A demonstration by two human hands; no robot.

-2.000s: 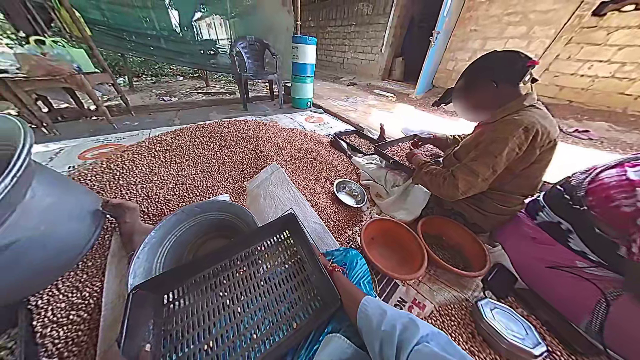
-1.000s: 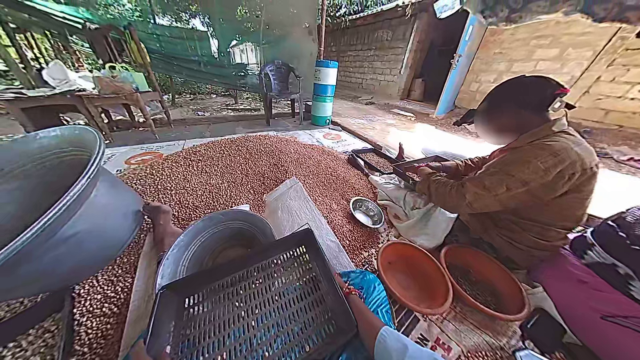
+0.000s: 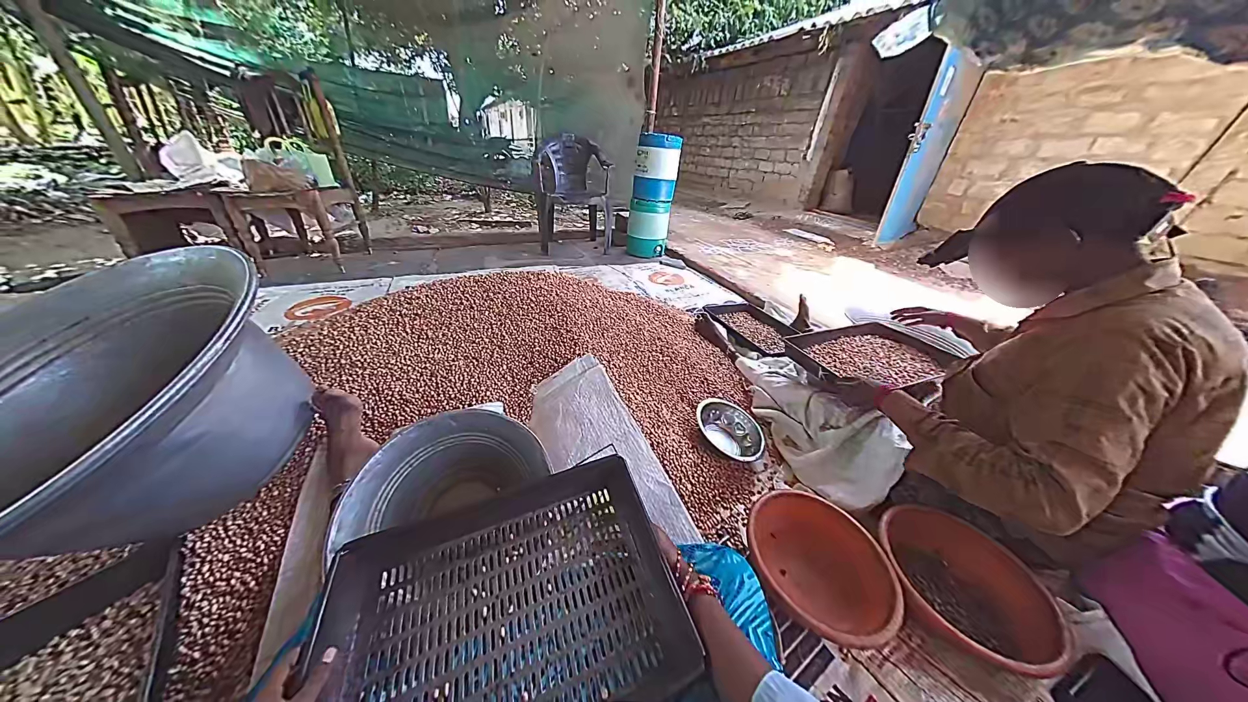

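A black slotted plastic tray (image 3: 517,585) is held between my two hands. My left hand (image 3: 304,675) grips its lower left edge, with only part of the fingers in view. My right hand (image 3: 680,565) is on its right side, the fingers partly hidden by the rim. The far part of the tray overlaps a grey metal basin (image 3: 439,439), which has a little dusty residue visible on its bottom. Beyond lies a large heap of small brown nuts or seeds (image 3: 487,331). A small steel bowl (image 3: 731,430) sits at the heap's right edge.
A large metal tub (image 3: 234,409) stands at the left. Two orange-brown basins (image 3: 827,570) are at the right. A co-worker (image 3: 1082,390) sits beyond them, hands at a filled black tray (image 3: 873,356). A bare foot (image 3: 341,429) is beside the grey basin.
The co-worker's far hand has moved away from the filled tray, leaving more of its contents visible. My hands remain on the slotted tray.
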